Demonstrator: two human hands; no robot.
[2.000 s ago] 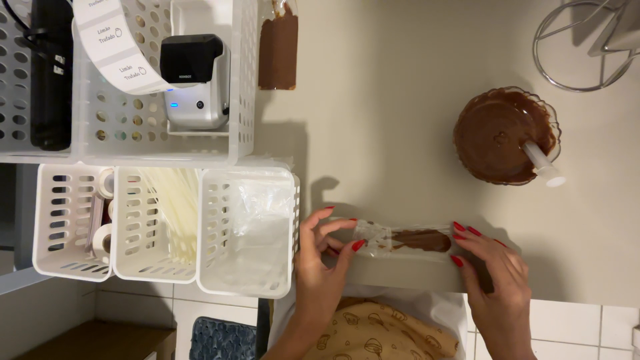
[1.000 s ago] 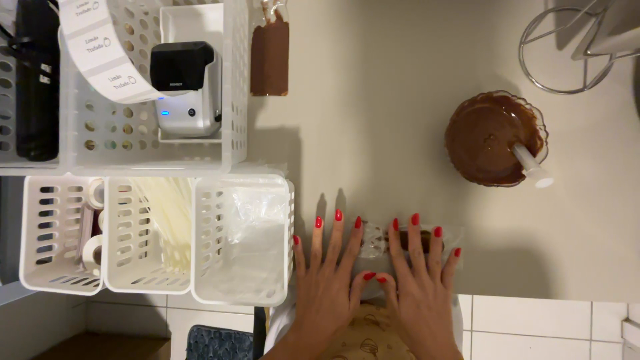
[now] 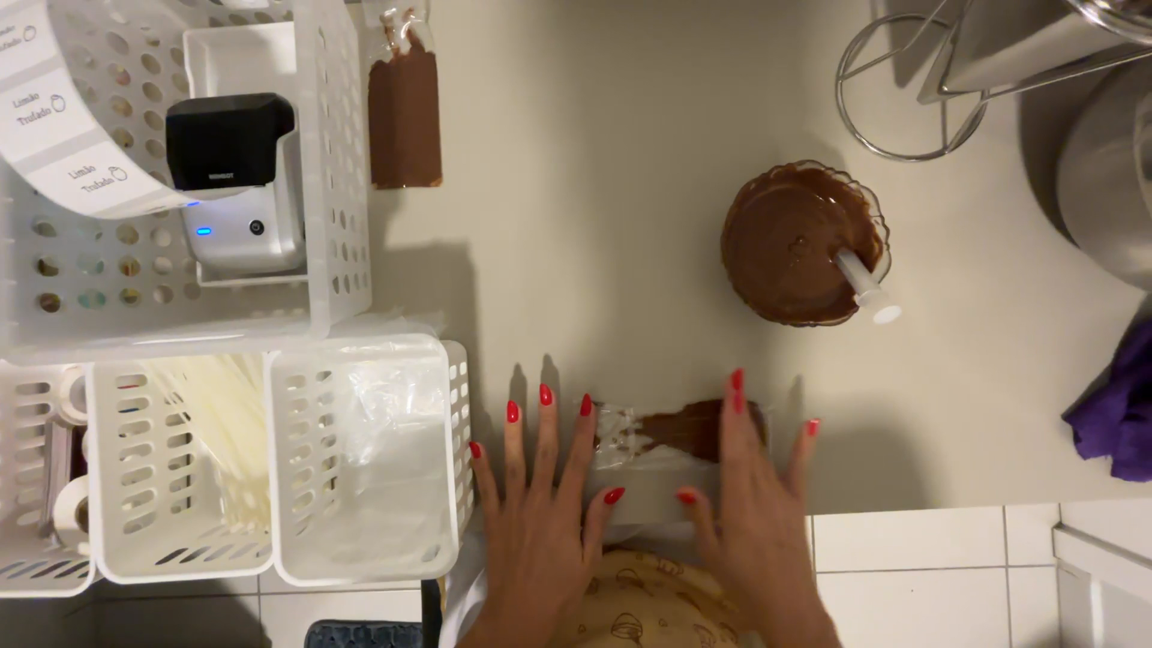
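A clear plastic bag partly filled with chocolate (image 3: 688, 432) lies flat near the counter's front edge. My left hand (image 3: 544, 513) rests spread on the counter at the bag's left end, holding nothing. On the bag's right part lie the fingers of my right hand (image 3: 756, 504), slightly blurred, with the little finger held apart. Up and to the right of it stands a glass bowl of melted chocolate (image 3: 792, 238), a white-ended utensil (image 3: 868, 288) leaning in it. A second bag of chocolate (image 3: 405, 117), flat and evenly filled, lies at the upper left beside the basket.
At left, a perforated plastic basket (image 3: 337, 180) holds a label printer (image 3: 243, 189) with a label strip. Below it, white baskets (image 3: 450, 540) contain clear bags, pale sticks and tape rolls. A wire stand (image 3: 909, 153), a metal bowl (image 3: 1111, 180) and purple cloth (image 3: 1116, 409) are at right.
Two seconds ago my fingers held the bag by its two ends; a second ago both hands lay flat, close together. Since then my right hand has moved right, uncovering more of the chocolate.
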